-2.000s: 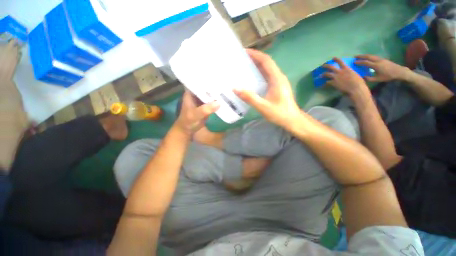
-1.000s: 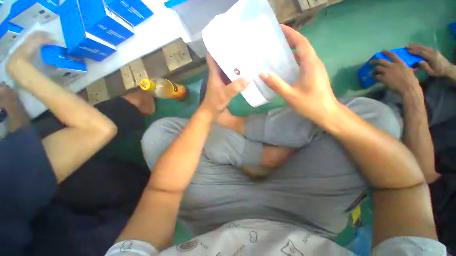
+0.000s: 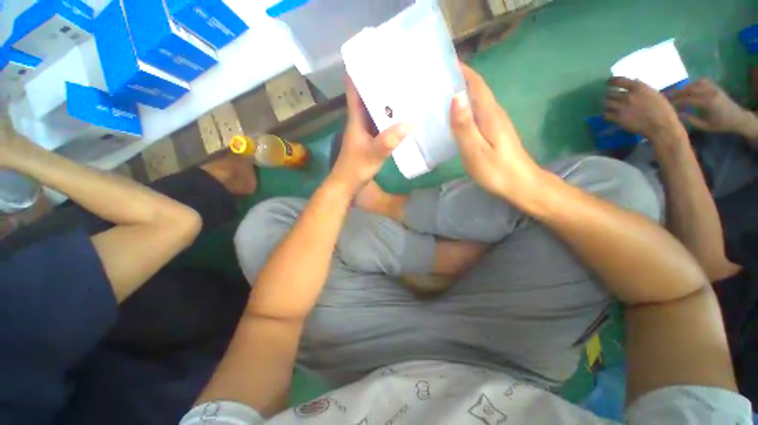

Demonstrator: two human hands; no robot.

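A white appliance unit (image 3: pixel 407 91) is held up above my crossed legs, with a small dark-centred round fitting on its near part. My left hand (image 3: pixel 366 145) grips its left side, the thumb near the lower edge. My right hand (image 3: pixel 490 141) holds its right side, the thumb raised along the face. The fingers behind the unit are mostly hidden. An open carton (image 3: pixel 328 33) with a blue edge lies just behind the unit, cut off by the top of the picture.
Blue-and-white cartons (image 3: pixel 154 46) stand on the white-topped pallet (image 3: pixel 291 95) at upper left. A yellow-capped bottle (image 3: pixel 270 151) lies by the pallet. A person's arm (image 3: pixel 125 195) is at left. Another person's hands (image 3: pixel 640 108) hold a white piece over a blue box at right.
The view has shifted, and the unit now shows its round fitting. My right thumb has moved from the lower edge up the right side. The person at right now holds a white piece.
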